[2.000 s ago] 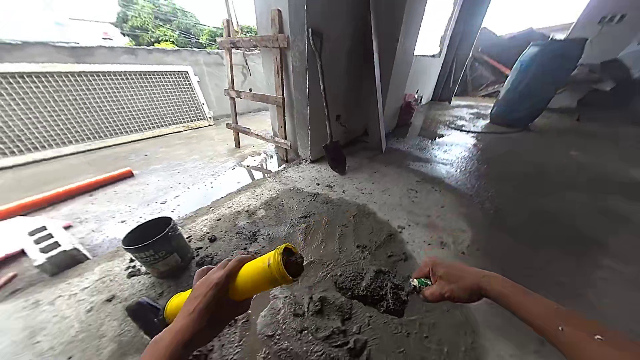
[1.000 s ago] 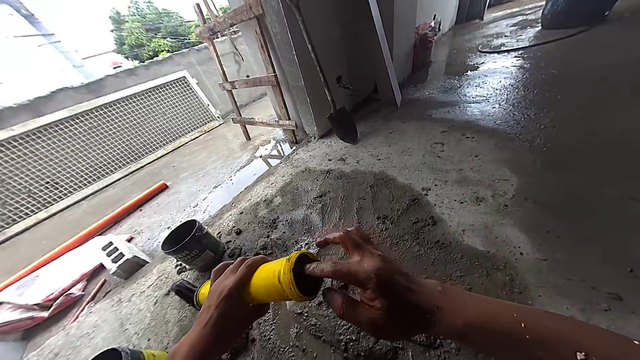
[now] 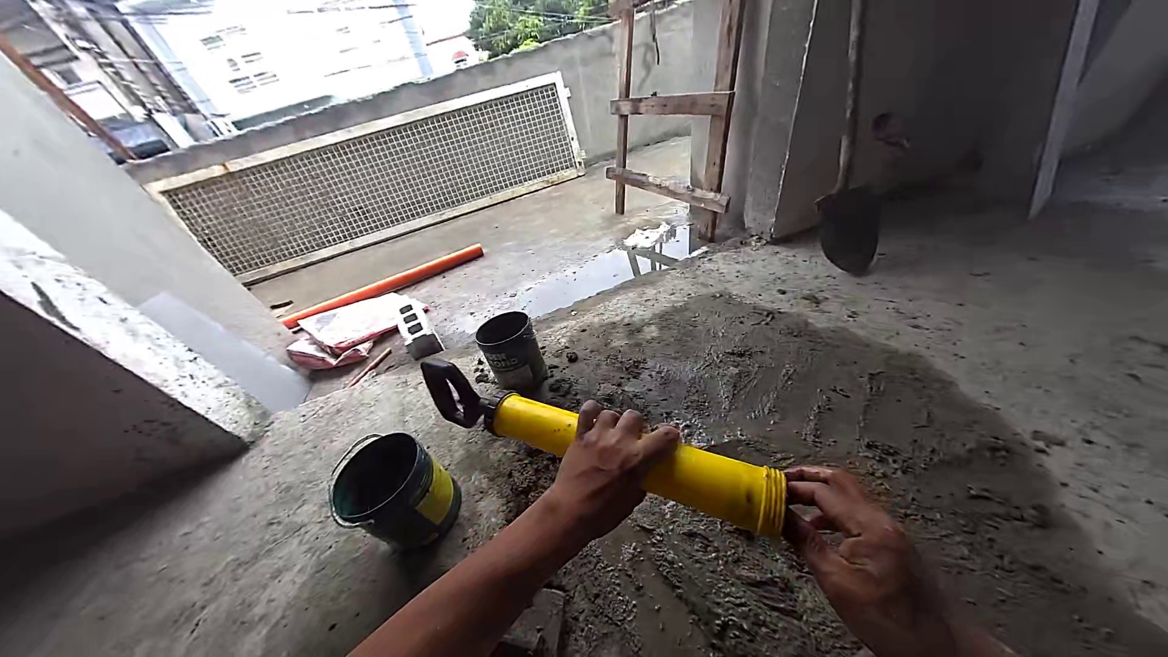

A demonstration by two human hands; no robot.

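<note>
A yellow tube with a threaded end and a black D-shaped handle, which looks like a hand mortar gun [image 3: 707, 485], lies slanted across the middle of the view. My left hand [image 3: 613, 465] is closed around its barrel. At the threaded end, the fingers of my right hand [image 3: 849, 534] touch the rim; the tube's opening is hidden from view. Wet mortar [image 3: 821, 392] is spread on the concrete floor beneath and beyond the tube. Near the black handle stands a dark bucket [image 3: 511, 351]. A second dark bucket with a wire handle and a yellow label [image 3: 397, 497] stands to the left of my left forearm.
A shovel [image 3: 849, 228] leans against the wall at the back right, near a wooden ladder-like frame [image 3: 671, 105]. An orange pipe [image 3: 392, 283], a hollow block [image 3: 418, 330] and bags [image 3: 351, 324] lie at the back left. A metal grille [image 3: 383, 173] leans against the low wall.
The small green-and-white object in my right hand two seconds ago is no longer visible. My right hand has come to the tube's threaded end. The view has swung left.
</note>
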